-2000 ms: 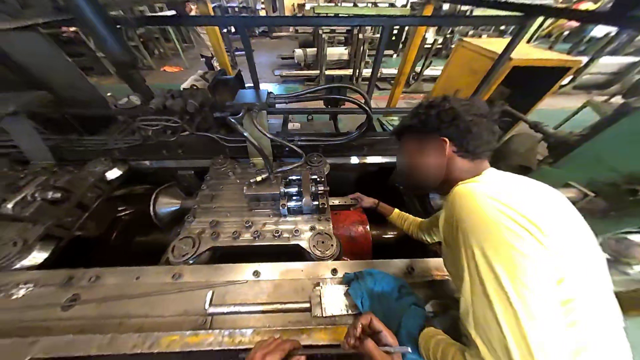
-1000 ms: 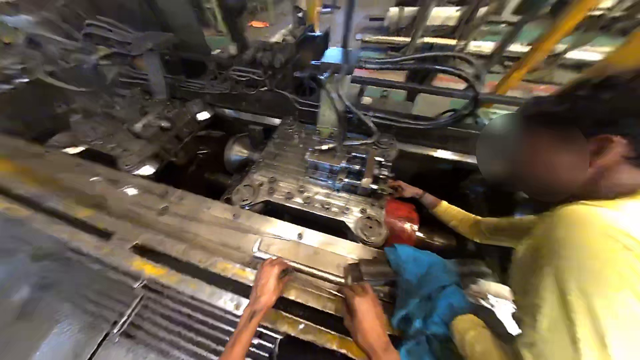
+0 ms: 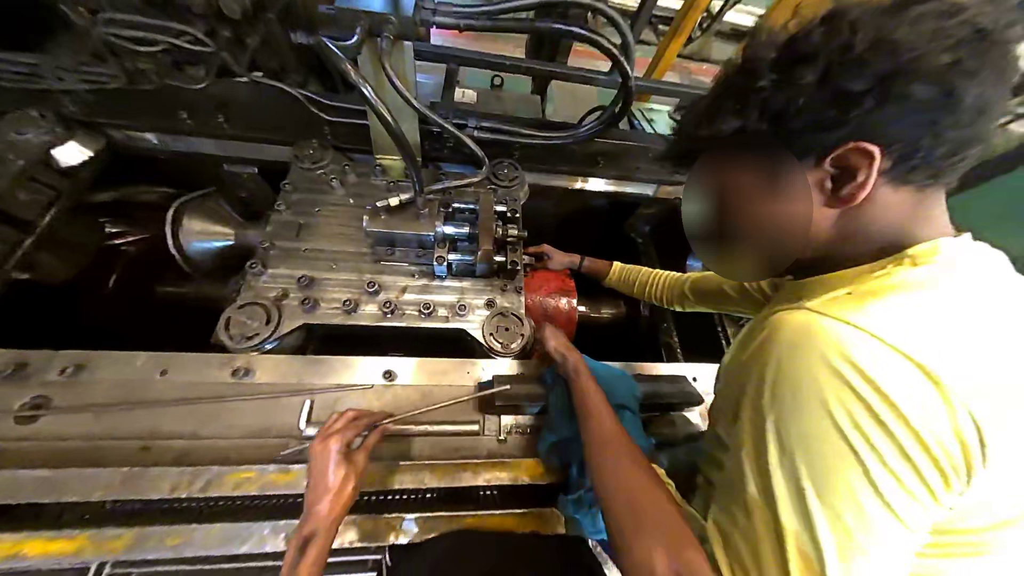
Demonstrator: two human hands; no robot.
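My left hand (image 3: 346, 440) is closed on a thin metal rod (image 3: 448, 402) that slants up to the right. Under it, on the machine bed, lies a steel bar with a bent end (image 3: 432, 430), its right end by a dark block (image 3: 520, 392). My right hand (image 3: 552, 342) reaches to the lower part of the red cylinder (image 3: 552, 298), near the corner of the bolted steel carriage plate (image 3: 344, 264); its fingertips are hard to make out, so I cannot tell whether it grips anything. Below that hand a blue cloth (image 3: 608, 400) drapes over the bed edge.
A person in a yellow top (image 3: 864, 384) leans in at the right, a hand (image 3: 552, 258) at the carriage's right edge. Black hoses (image 3: 552, 132) loop above the carriage. A metal cone (image 3: 204, 232) points into its left side. Yellow-marked rails (image 3: 240, 480) run along the front.
My right hand has moved from the bar beside the cloth up to the red cylinder. The thin rod now shows in my left hand. The view has moved closer to the carriage.
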